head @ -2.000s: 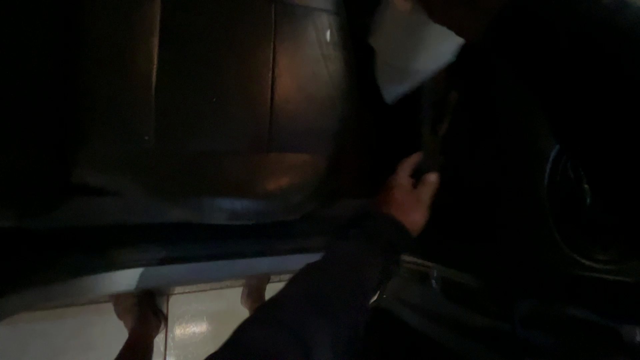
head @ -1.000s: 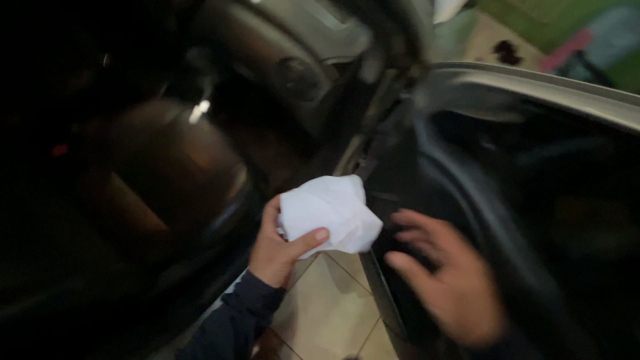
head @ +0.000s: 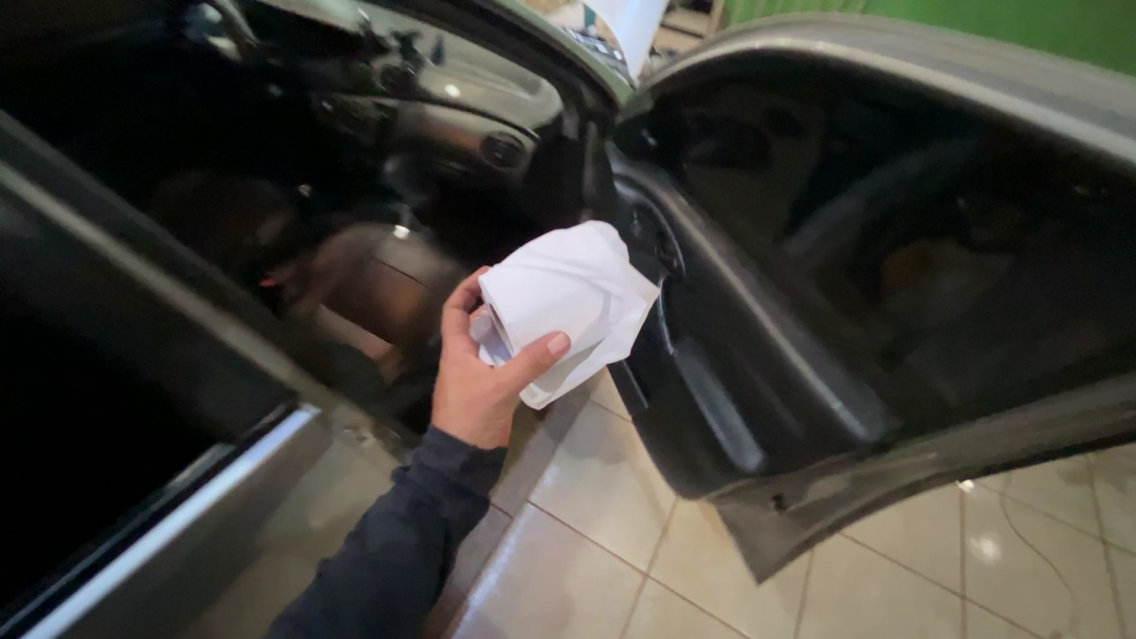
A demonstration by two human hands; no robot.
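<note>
My left hand, in a dark blue sleeve, holds a folded white sheet, paper or cloth, with the thumb on its near face and the fingers behind its left edge. The bundle is in front of a car's doorway, between the dark cabin and the open front door. Behind the hand, inside the car, are a brown seat and the dashboard with a round air vent. My right hand is out of the frame.
The open door stands out to the right over a tiled floor. At the left is the car's rear door with its dark window. A green surface shows at the top right, and a thin cord or line crosses the tiles at the lower right.
My right hand, beside the white bundle one second ago, has left the view. My left hand still holds the bundle. The view has swung from the dark cabin to the open door.
</note>
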